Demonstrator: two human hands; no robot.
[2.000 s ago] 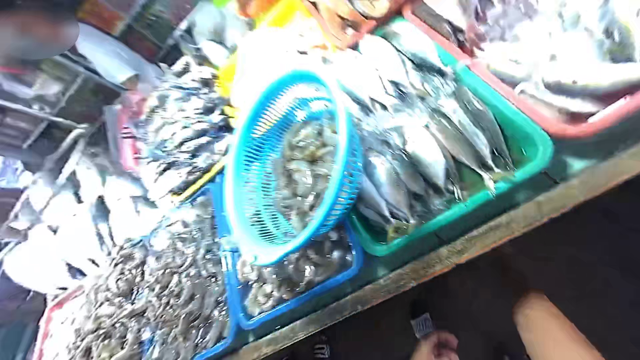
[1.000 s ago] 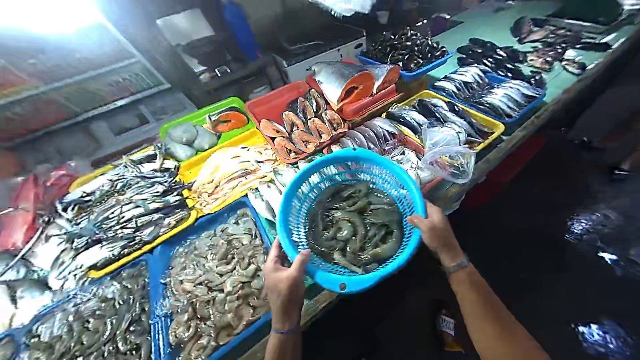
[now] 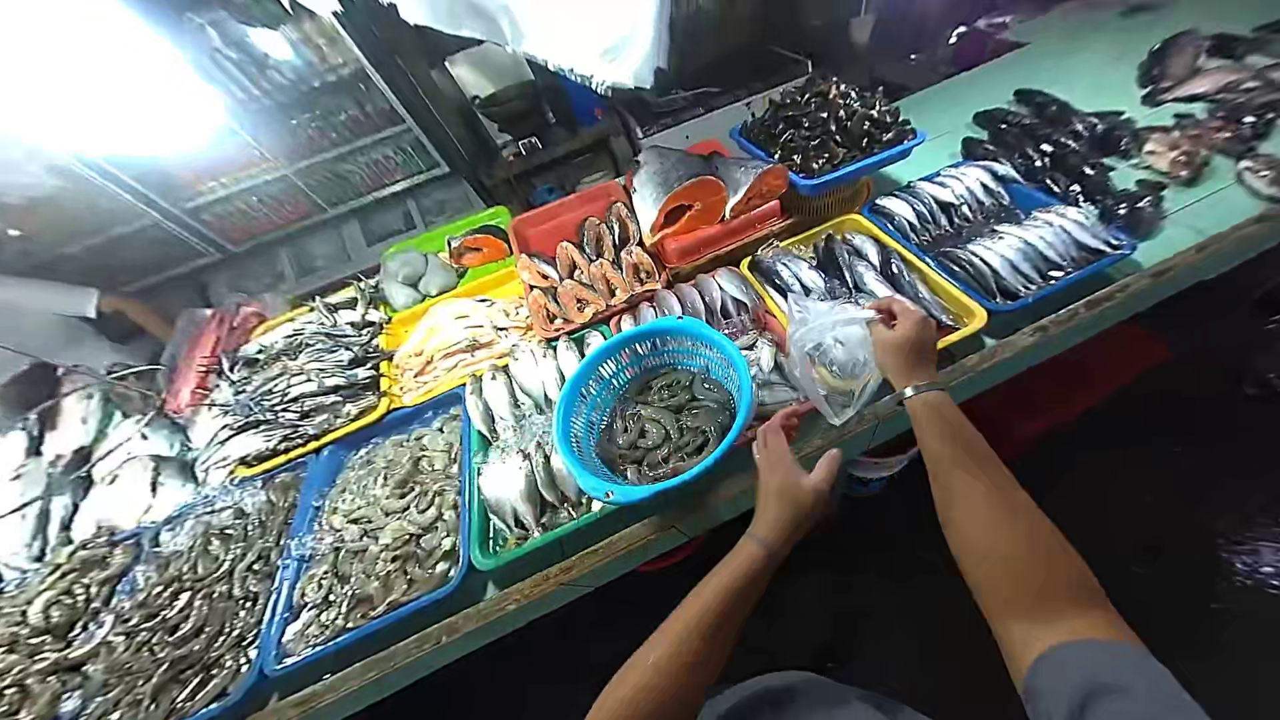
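A round light-blue plastic basket (image 3: pixel 570 425) of shrimp (image 3: pixel 668 425) rests on the fish trays near the stall's front edge. Just right of it, my left hand (image 3: pixel 790 480) has its fingers apart and holds nothing, its fingertips close to the basket's rim. My right hand (image 3: pixel 905 340), with a metal bracelet at the wrist, pinches the top of a clear plastic bag (image 3: pixel 835 365). The bag hangs over the front of the trays and has something inside that I cannot make out. Behind the bag lies a yellow tray (image 3: pixel 970 325) of fish.
Blue trays of shrimp (image 3: pixel 385 520) line the front left. Salmon steaks in a red tray (image 3: pixel 570 215) and mussels in a blue tray (image 3: pixel 865 178) stand farther back. The wooden table edge (image 3: pixel 600 565) runs diagonally. At the far left a person's arm (image 3: pixel 140 315) shows.
Both hands have let go of the blue basket, which now rests on the trays. My right hand has moved to the plastic bag and gripped it. The view swung strongly after the first frame.
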